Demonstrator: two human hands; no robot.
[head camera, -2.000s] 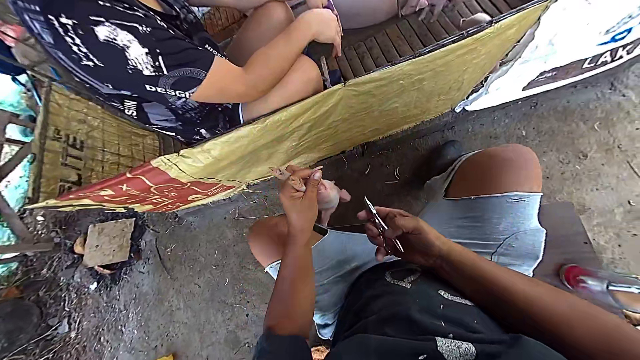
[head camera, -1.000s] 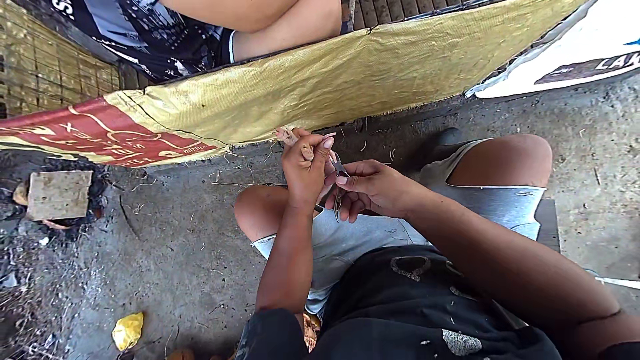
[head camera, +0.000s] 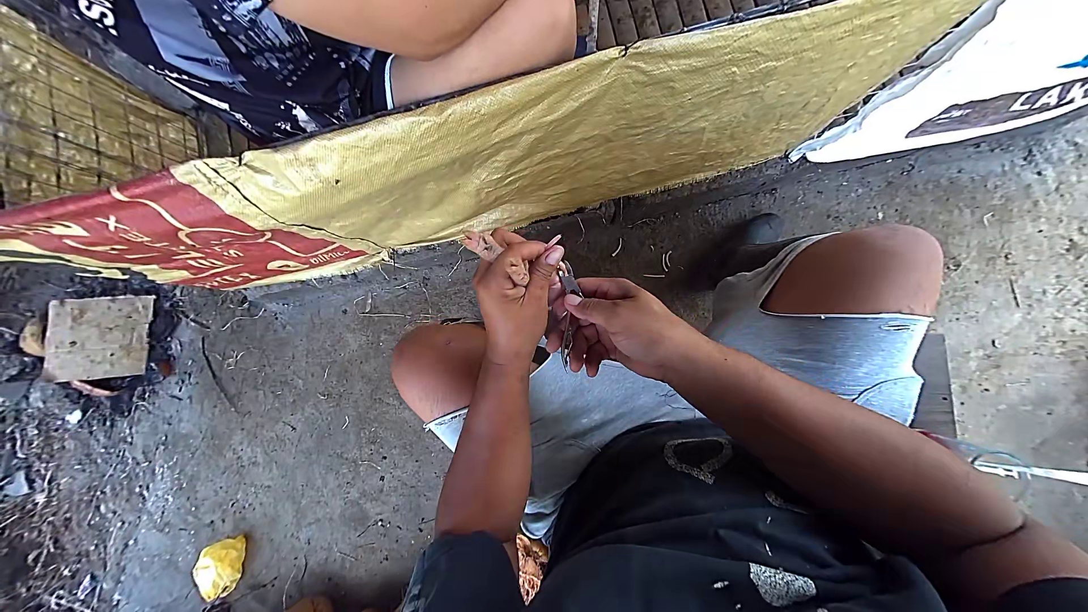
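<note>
Just below the yellow woven sheet, my left hand (head camera: 514, 302) is closed around a small pinkish animal, apparently a piglet. Its pale feet (head camera: 483, 246) stick out between and above my fingers; most of its body is hidden. A thin pale part, which I cannot identify surely, shows by my thumb tip. My right hand (head camera: 625, 323) grips a slim metal tool (head camera: 569, 285), like small pliers or cutters, right beside my left hand. Whether the tool's jaws touch the animal cannot be told.
A yellow woven plastic sheet (head camera: 595, 140) forms a low barrier, with another person's bare legs (head camera: 484, 68) behind it. A square slab (head camera: 99, 338) lies at left, a crumpled yellow plastic bag (head camera: 219, 568) at lower left, and a white printed sheet (head camera: 901, 102) hangs at upper right.
My right hand has brought the metal tool leftward, up against my left hand. The animal's pink body, visible below my left hand two seconds ago, is now mostly hidden. The view has shifted.
</note>
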